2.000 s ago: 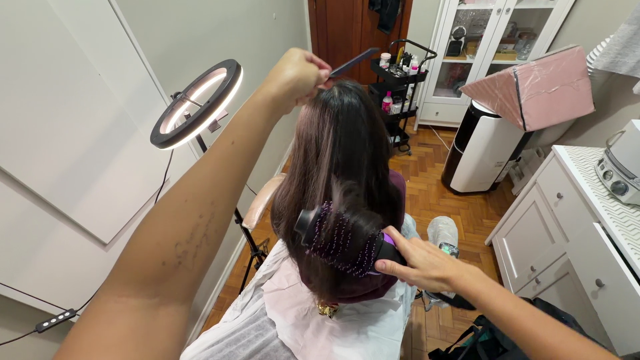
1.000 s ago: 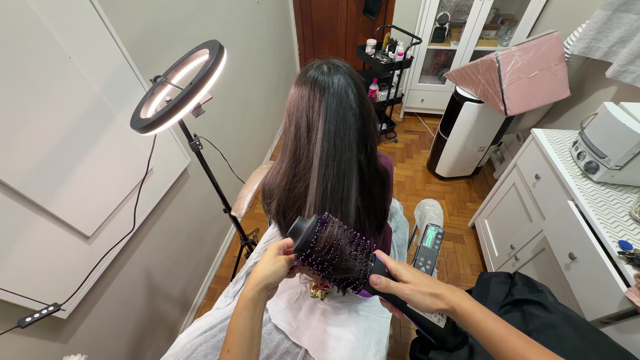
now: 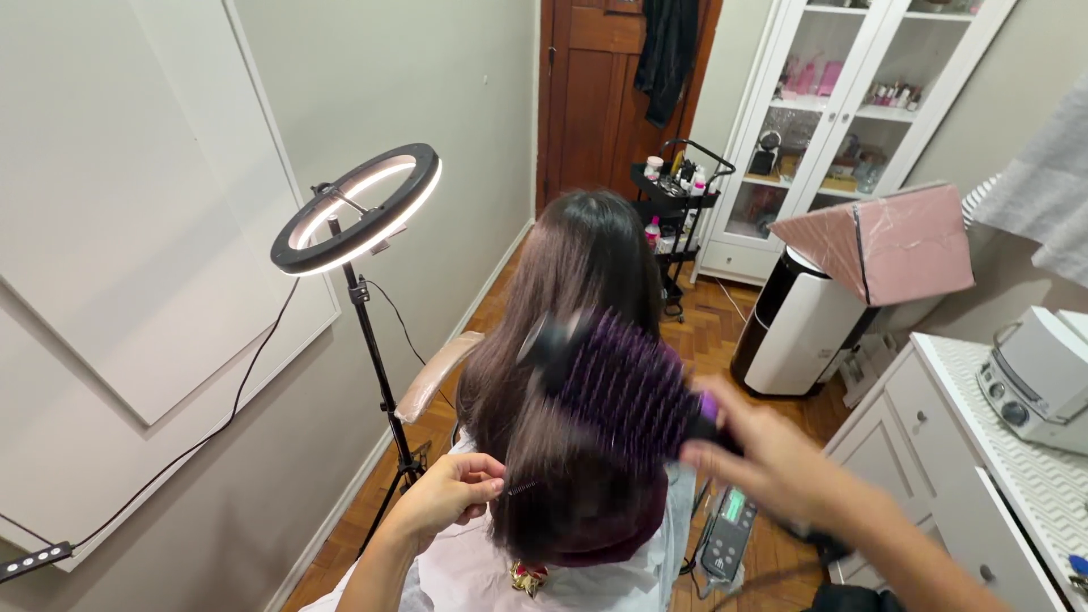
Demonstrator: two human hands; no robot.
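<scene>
A seated person with long dark hair [image 3: 586, 255] has their back to me. My right hand [image 3: 756, 450] grips the handle end of a large black and purple hot-air brush [image 3: 629, 387], which is blurred and held over the mid-back of the hair. At the lower left edge of the hair, my left hand [image 3: 463, 493] pinches what looks like a fine-toothed comb [image 3: 520, 488], its teeth against the strands; most of it is hidden. A gold and red ornament [image 3: 529, 578] lies on the white cloth below the hair.
A lit ring light [image 3: 357, 208] on a tripod stands left, near a chair armrest [image 3: 438, 374]. Behind the person is a black trolley [image 3: 680, 200] with bottles. A control unit with a screen [image 3: 727, 535] is low right, beside a white cabinet [image 3: 926, 425] and a cord.
The brush has risen from the hair's ends to mid-back. My left hand has left the brush's tip and moved to the hair's lower left edge. The view has tilted up.
</scene>
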